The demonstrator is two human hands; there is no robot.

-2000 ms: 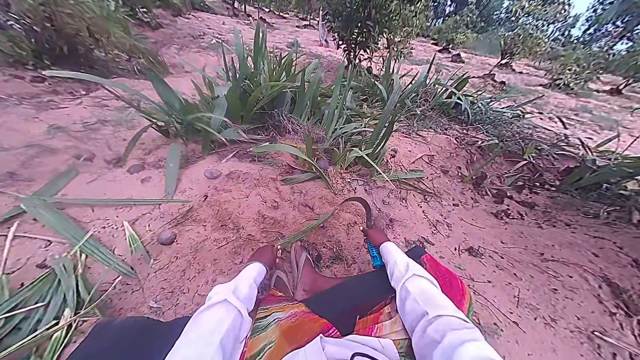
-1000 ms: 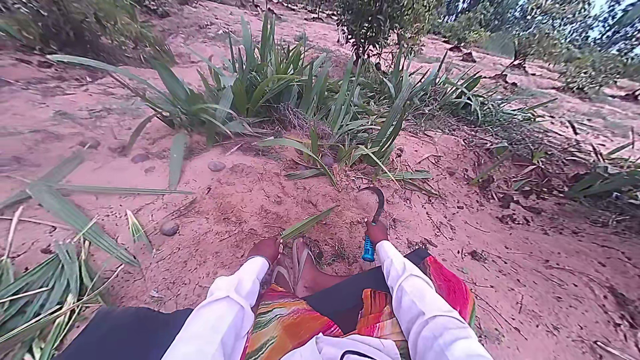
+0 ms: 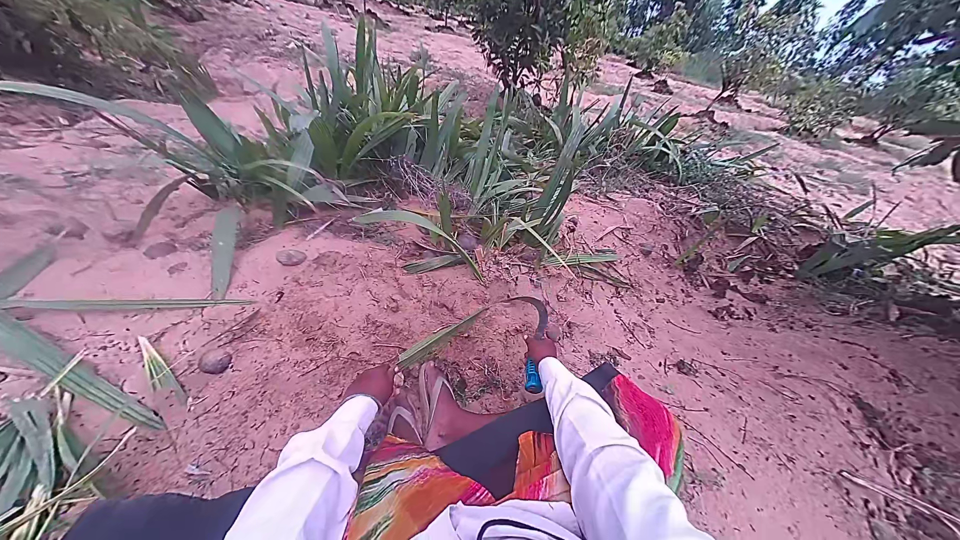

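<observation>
My left hand point(image 3: 375, 384) holds the near end of a long green leaf point(image 3: 442, 339), which points away and to the right above my sandalled feet point(image 3: 431, 405). In my right hand point(image 3: 540, 347) is a sickle with a blue handle point(image 3: 532, 376). Its curved dark blade point(image 3: 538, 309) arches forward and left, and its tip is at or very near the far end of the leaf. Whether blade and leaf touch, I cannot tell. A clump of long-leaved green plants point(image 3: 360, 127) grows from the soil beyond both hands.
Cut leaves point(image 3: 30, 450) lie in a pile at the lower left, with loose leaves point(image 3: 67, 367) above it. Stones point(image 3: 215, 361) dot the reddish soil on the left. Dry debris and leaves point(image 3: 885, 255) lie at the right. Bushes point(image 3: 517, 37) stand farther back.
The sickle blade, apart from the leaf one second ago, now has its tip at the leaf's far end. My left hand still holds the leaf.
</observation>
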